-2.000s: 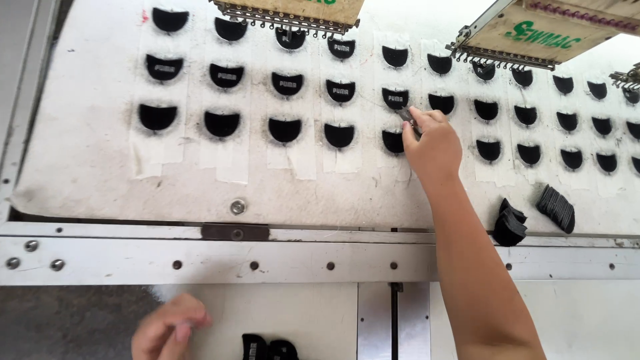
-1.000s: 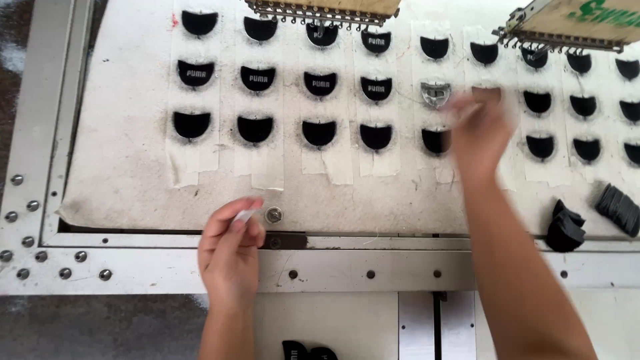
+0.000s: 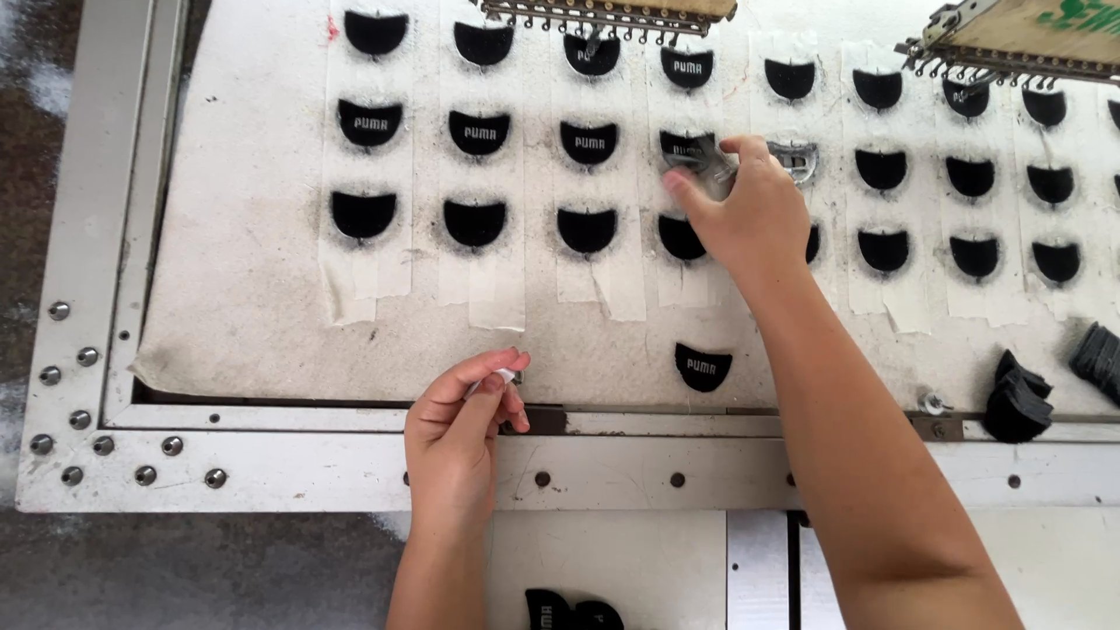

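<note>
Rows of black half-round fabric patches, such as one in the left column [image 3: 363, 214], lie on a pale backing sheet [image 3: 236, 262], several bearing PUMA lettering. My right hand [image 3: 757, 197] is over the middle row, thumb and finger at a lettered patch [image 3: 687, 149] with something blurred and greyish between them; what it is I cannot tell. Just right of that hand is a patch outline [image 3: 796, 163] without black fabric. A loose lettered patch [image 3: 703, 367] rests near the sheet's front edge. My left hand [image 3: 468, 402] pinches a small white piece [image 3: 493, 380] above the frame's front rail.
Embroidery machine heads [image 3: 612, 17] with rows of needle fittings overhang the back, another [image 3: 1006, 52] at the right. Stacked black patches [image 3: 1019, 402] lie at the front right. A metal frame [image 3: 289, 472] with bolts borders the sheet. More patches [image 3: 573, 611] lie below it.
The black patch that covered the outline two seconds ago is gone from there. A loose lettered patch now lies near the front edge. My right hand has shifted left to the neighbouring patch.
</note>
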